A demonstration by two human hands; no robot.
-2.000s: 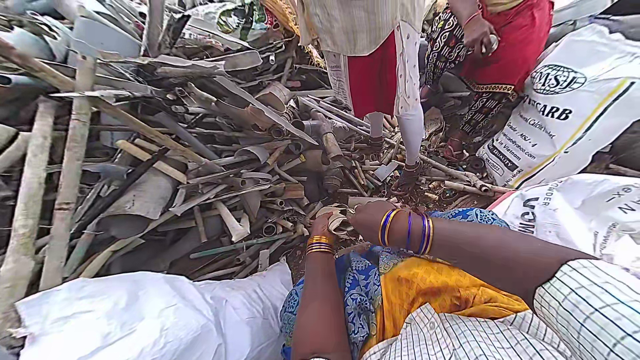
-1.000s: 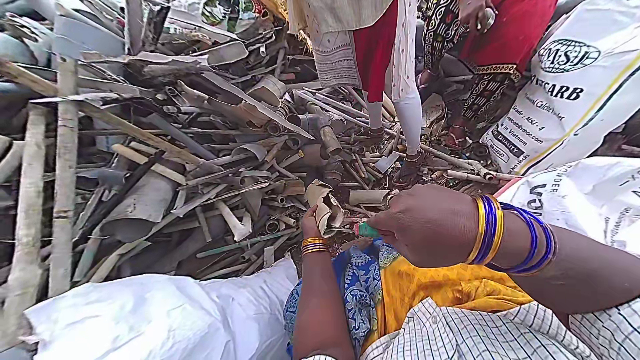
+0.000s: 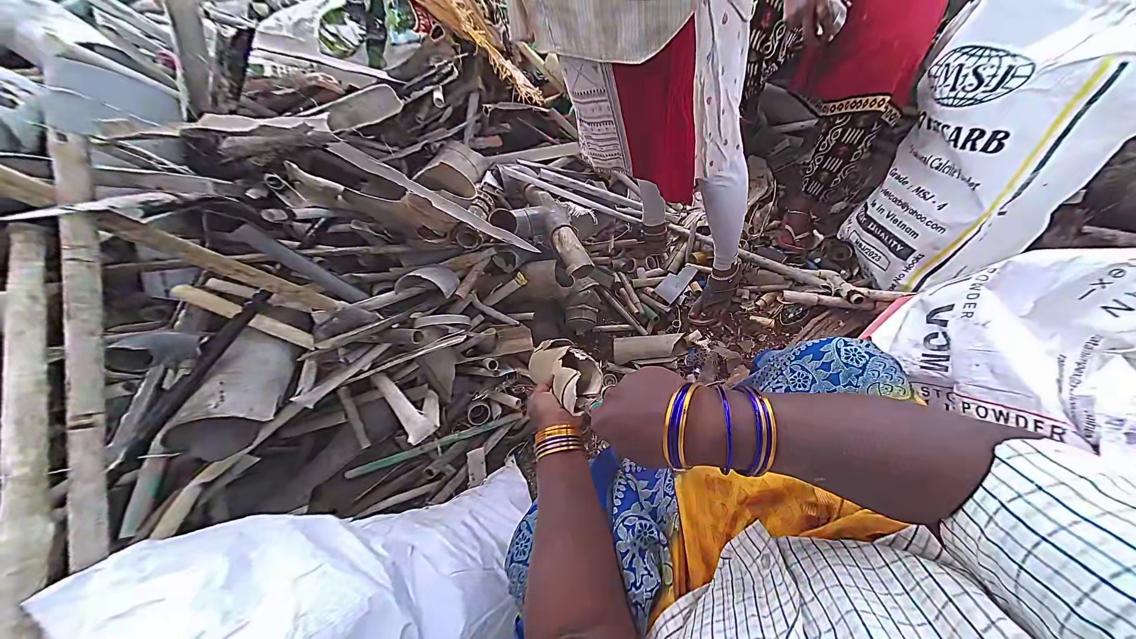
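My left hand [image 3: 550, 408], with bangles at the wrist, grips a broken, cream-coloured piece of pipe [image 3: 568, 371] by its lower left side. The piece has a jagged opening. My right hand [image 3: 632, 406], with blue and yellow bangles, is closed just right of the piece, close to its lower edge. A small bit of green shows at its fingers, apparently the handle of a tool; the rest of it is hidden. Both hands are above my lap, at the edge of a heap of broken pipes [image 3: 368, 200].
White sacks lie at the lower left [image 3: 293, 577] and right [image 3: 1047, 328], and a printed one stands upper right [image 3: 994, 133]. Ahead stand a person in white leggings [image 3: 721, 177] and another in red clothing [image 3: 874, 62]. Long wooden poles [image 3: 84, 355] lie at left.
The right hand has moved left from its place a second ago, back beside the pipe piece. The green handle then showed plainly in it. The left hand has kept its hold.
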